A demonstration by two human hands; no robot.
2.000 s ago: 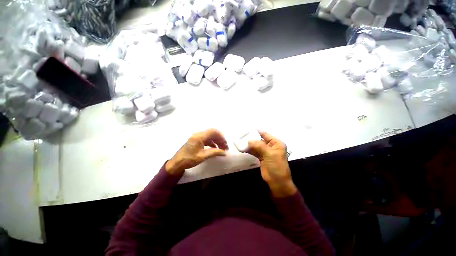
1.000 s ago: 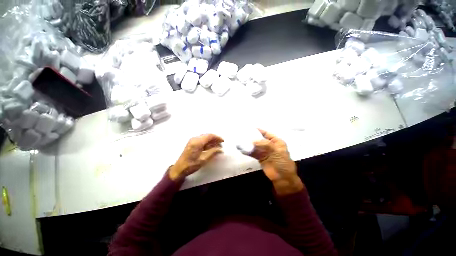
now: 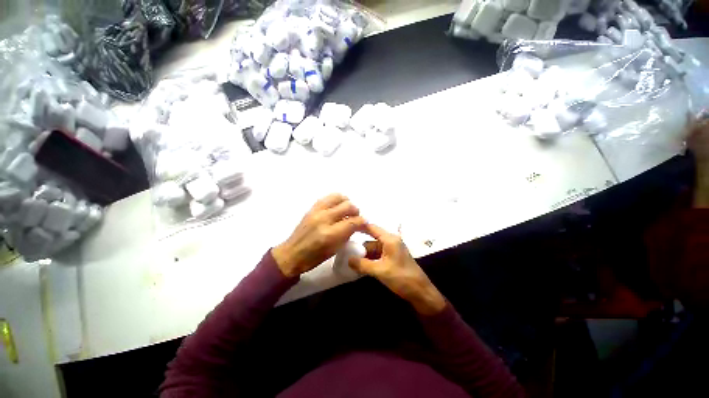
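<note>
A small glossy white case (image 3: 347,255) is held just above the bench near its front edge, partly hidden by the fingers. My right hand (image 3: 392,264) holds it between thumb and fingers. My left hand (image 3: 320,235) is over the top of the case, its fingertips meeting those of my right hand. Whether my left fingers pinch the case or a small piece cannot be made out. A group of loose white cases (image 3: 326,139) lies at the rear of the white bench (image 3: 466,186), one with a blue mark.
Clear bags of white cases stand rear left (image 3: 204,186), far left (image 3: 58,218) and right (image 3: 544,116). A bag of blue-marked cases (image 3: 291,62) is at the rear. A dark smartphone (image 3: 82,165) leans left. Another person's hand (image 3: 697,140) shows at the right edge.
My hands have come together at the white case, which was held in my right hand apart from my left. The view has shifted, and another person's hand now shows at the right edge.
</note>
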